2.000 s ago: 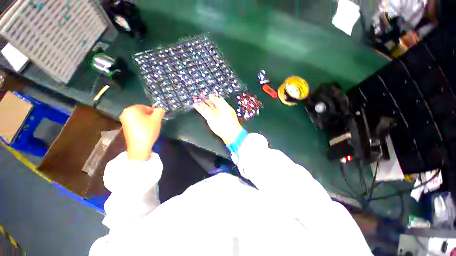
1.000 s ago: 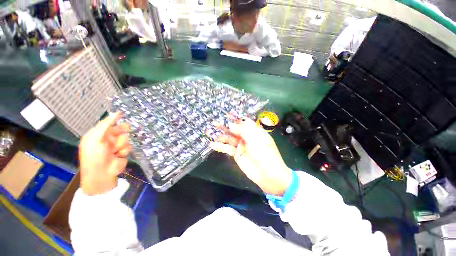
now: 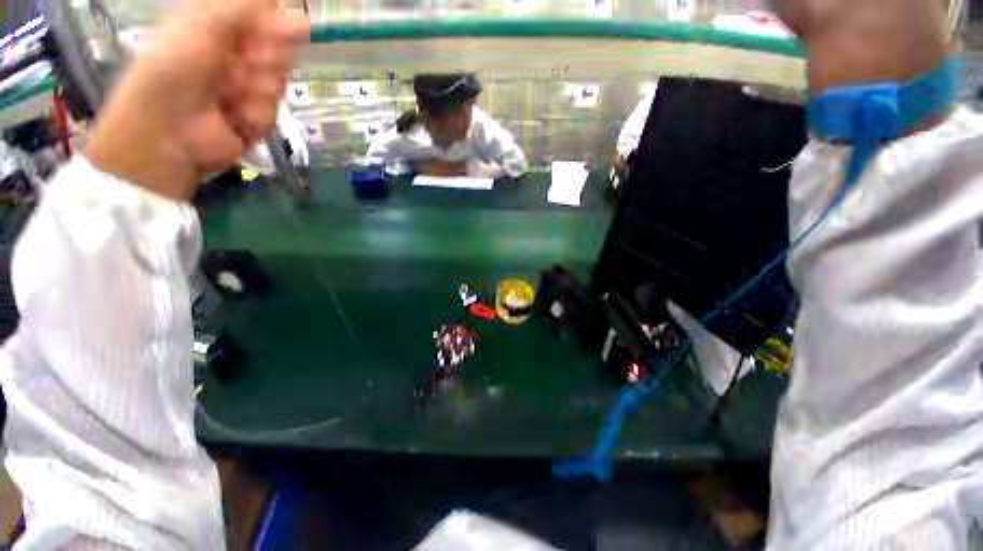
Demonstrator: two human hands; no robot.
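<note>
My left hand [image 3: 232, 92] is raised at the upper left, blurred, with its fingers curled; whether it holds something cannot be told. My right hand [image 3: 873, 43] is raised at the upper right, its fingers cut off by the top edge, with a blue wrist strap [image 3: 884, 110] and its cord hanging down. The blister tray is not in view. A small heap of red and white wired components [image 3: 454, 344] lies on the green mat [image 3: 323, 355], with small dark pieces [image 3: 437, 384] nearer the bench edge.
A yellow tin [image 3: 515, 300], a red piece [image 3: 482, 311] and a small blue-white item [image 3: 467, 293] lie behind the heap. A black iron stand [image 3: 563, 296] and black box stand to the right. A person [image 3: 447, 135] sits opposite, below a green shelf edge [image 3: 539, 34].
Both hands have risen from the bench to the top of the picture. The blister tray between them has left the view, uncovering the mat and heap. The view has tilted up.
</note>
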